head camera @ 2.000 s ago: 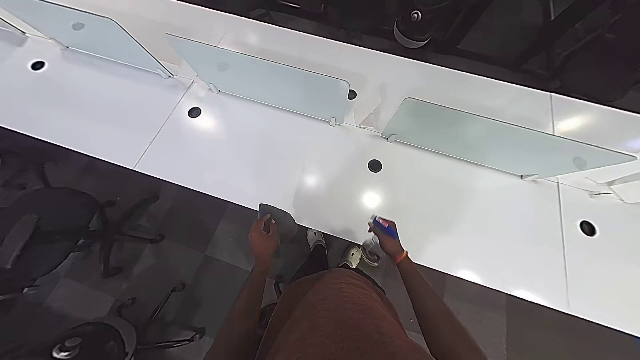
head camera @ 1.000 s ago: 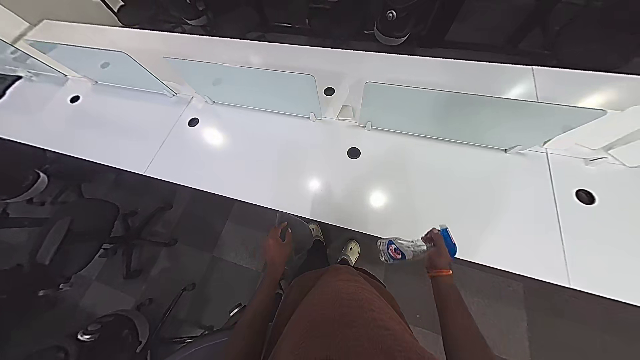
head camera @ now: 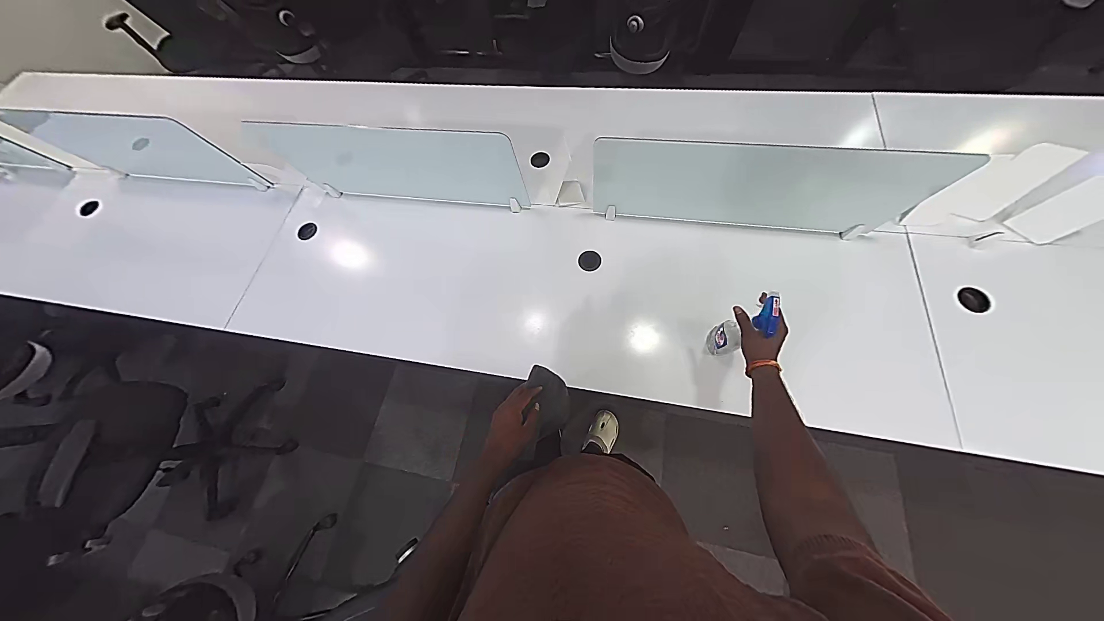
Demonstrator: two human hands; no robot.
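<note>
My right hand [head camera: 764, 338], with an orange band at the wrist, is around the blue trigger head of a clear spray bottle [head camera: 723, 338] over the white desk [head camera: 655, 302]. The bottle's body points to the left and bears a label; whether its base touches the desktop I cannot tell. At the desk's near edge, my left hand [head camera: 516, 418] holds a dark grey cloth [head camera: 547, 398], which hangs beside the fingers.
Frosted glass dividers [head camera: 776, 185] [head camera: 397, 164] stand along the middle of the long desk. Black round cable grommets [head camera: 590, 260] are set in its top. Office chairs [head camera: 112, 431] stand at the lower left, more beyond the desk.
My right hand has moved forward with the spray bottle, from the desk's near edge to over the desktop. My left hand still has the cloth near the edge.
</note>
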